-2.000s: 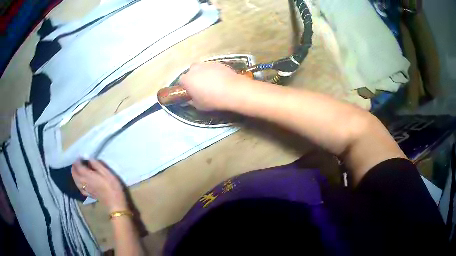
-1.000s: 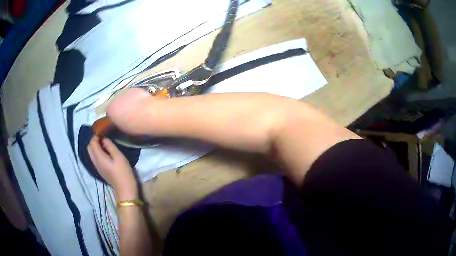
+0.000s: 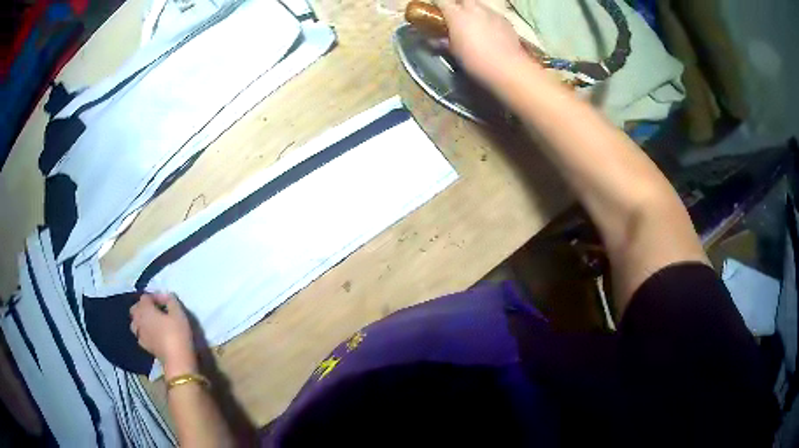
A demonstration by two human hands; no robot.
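A pale garment panel (image 3: pixel 298 227) with a black lengthwise stripe lies flat on the light brown pressing table (image 3: pixel 385 271). A rounded dark piece (image 3: pixel 114 328) is at its left end. My left hand (image 3: pixel 164 328) is on that end, over the dark piece; whether the fingers pinch the cloth is hard to tell. My right hand (image 3: pixel 477 39) is closed on the orange-brown handle of the iron (image 3: pixel 434 74), at the top right, away from the panel. My hand and forearm hide part of the iron.
Overlapping pale panels (image 3: pixel 188 105) with dark ends lie at the upper left. A stack of striped panels (image 3: pixel 66 350) hangs over the edge at the lower left. A pale green cloth (image 3: pixel 639 79) lies at the upper right, with the dark iron hose (image 3: pixel 620 44) curving over it.
The iron and my right hand have moved from the panel's left end to the upper right. The whole striped panel now shows. My left hand remains by the dark piece.
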